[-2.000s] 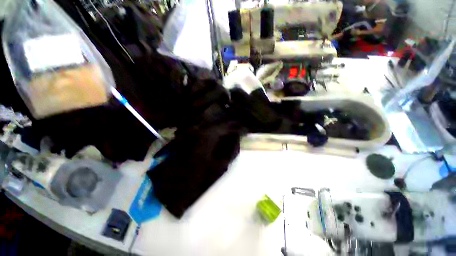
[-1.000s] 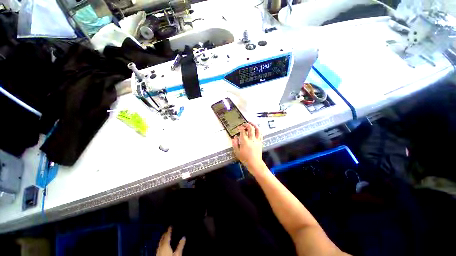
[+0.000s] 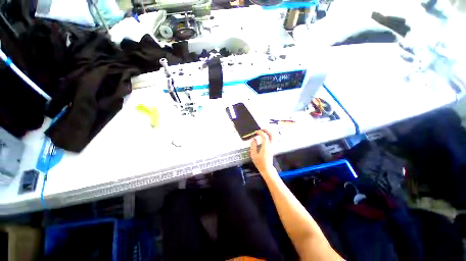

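A smartphone [image 3: 243, 120] with a dark screen lies on the white sewing table below the machine head. My right hand [image 3: 261, 145] is at its lower edge, fingertips touching or just beside the phone; the hand does not close round it. My left hand is not in view. The white sewing machine [image 3: 235, 81] has a black band [image 3: 215, 77] draped over its head. Thread snips [image 3: 282, 122] lie to the right of the phone. A yellow-green packet [image 3: 148, 114] lies left of the needle area.
Dark cloth [image 3: 87, 97] is heaped at the table's left end and hangs towards its front. The small-parts tray [image 3: 322, 109] is at the right. A ruler tape [image 3: 153, 178] runs along the front edge. A blue crate [image 3: 79, 239] stands on the floor, lower left.
The phone's screen has gone from lit to dark. My right hand remains at the phone's lower edge, its fingers slightly shifted. My left hand has gone out of view. The camera view has shifted slightly.
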